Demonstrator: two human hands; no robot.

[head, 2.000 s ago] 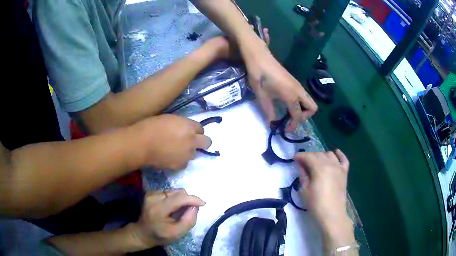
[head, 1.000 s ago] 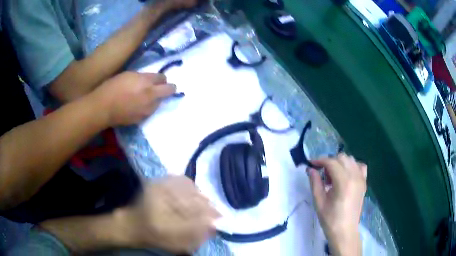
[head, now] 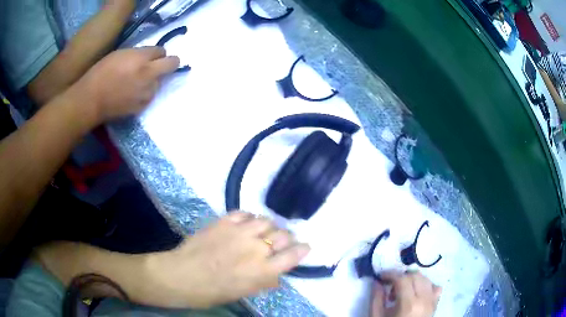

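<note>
A black headset lies on the white sheet, its headband (head: 244,162) arching around one ear cup (head: 308,175). My left hand (head: 233,257), with a ring, lies palm down over the headband's lower part; its fingertips are hidden. My right hand (head: 406,296) is cut off by the bottom edge. Its fingertips pinch one arm of a black yoke (head: 366,263). Another yoke (head: 411,252) lies just to the right. More yokes lie farther up, one on the sheet (head: 288,86), one at its top edge (head: 251,15), and one on the bubble wrap (head: 398,175).
At the upper left, another person's hand (head: 127,80) holds a yoke (head: 175,37); another arm (head: 84,56) is behind it. Bubble wrap (head: 155,179) borders the sheet. The green conveyor (head: 428,93) curves along the right, with a dark round part (head: 363,12) on it.
The view has shifted down and right along the bench. My right hand, with a yoke, has moved nearer the wearer. My left hand has come over the headband.
</note>
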